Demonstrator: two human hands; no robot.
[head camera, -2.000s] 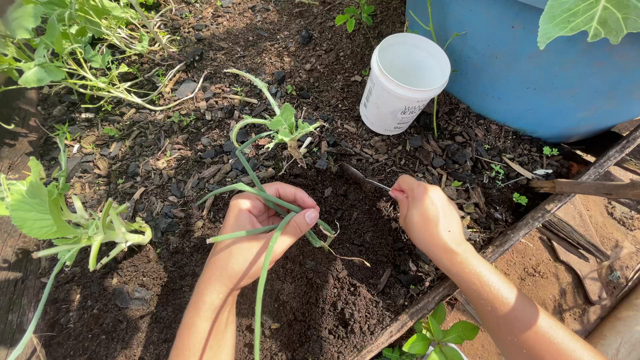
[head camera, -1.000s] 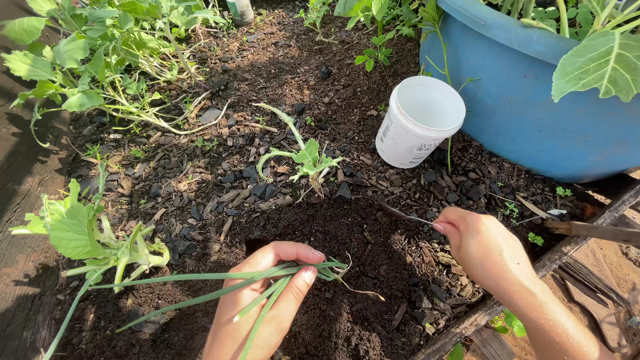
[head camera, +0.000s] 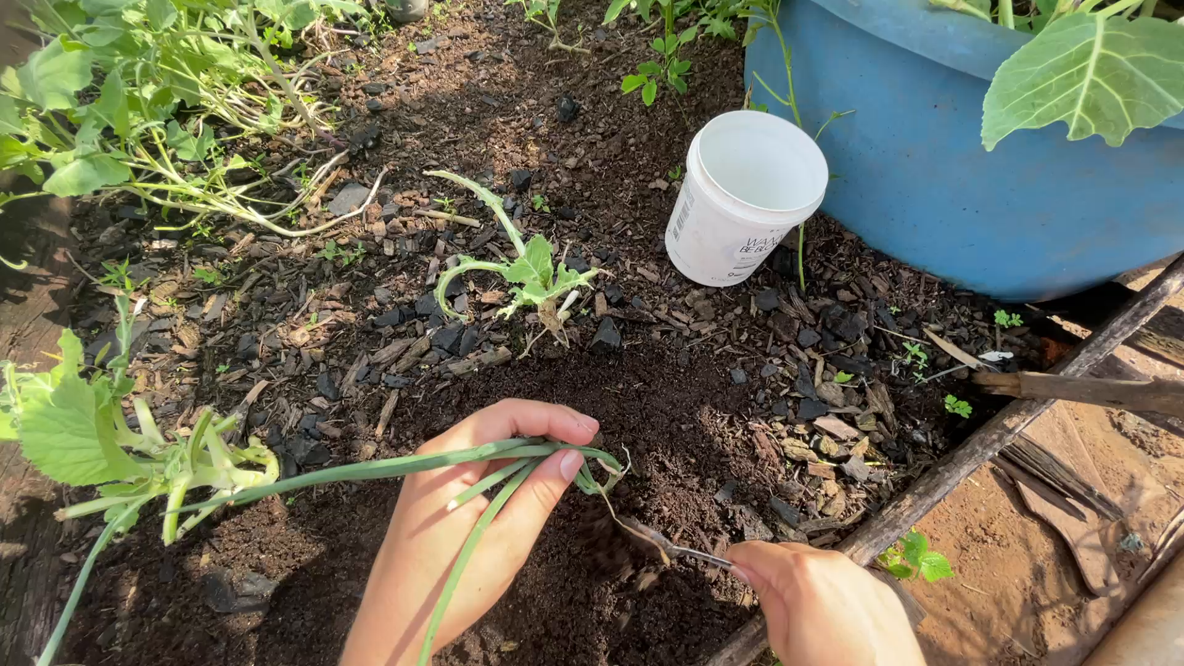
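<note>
Pinched between the thumb and fingers of my left hand (head camera: 499, 504) is a small bunch of green onion plants (head camera: 370, 469), leaves trailing left and down, thin roots at the right end. My right hand (head camera: 814, 592) grips the handle of a metal spoon (head camera: 680, 552), whose bowl is low over the dark soil (head camera: 638, 398), close to the roots and partly covered with soil. A small uprooted leafy plant (head camera: 532, 277) lies on the mulch above my left hand.
A white plastic tub (head camera: 747, 199) stands tilted before a large blue planter (head camera: 943, 157). Leafy plants grow at upper left (head camera: 185, 111), and a pale-stemmed plant (head camera: 176, 462) is at left. Wooden poles (head camera: 1017, 416) edge the bed at right.
The spoon and my right hand have moved down and left, nearer the onion roots. My left hand still holds the onions, whose leaves have swung toward the left since the earliest frame.
</note>
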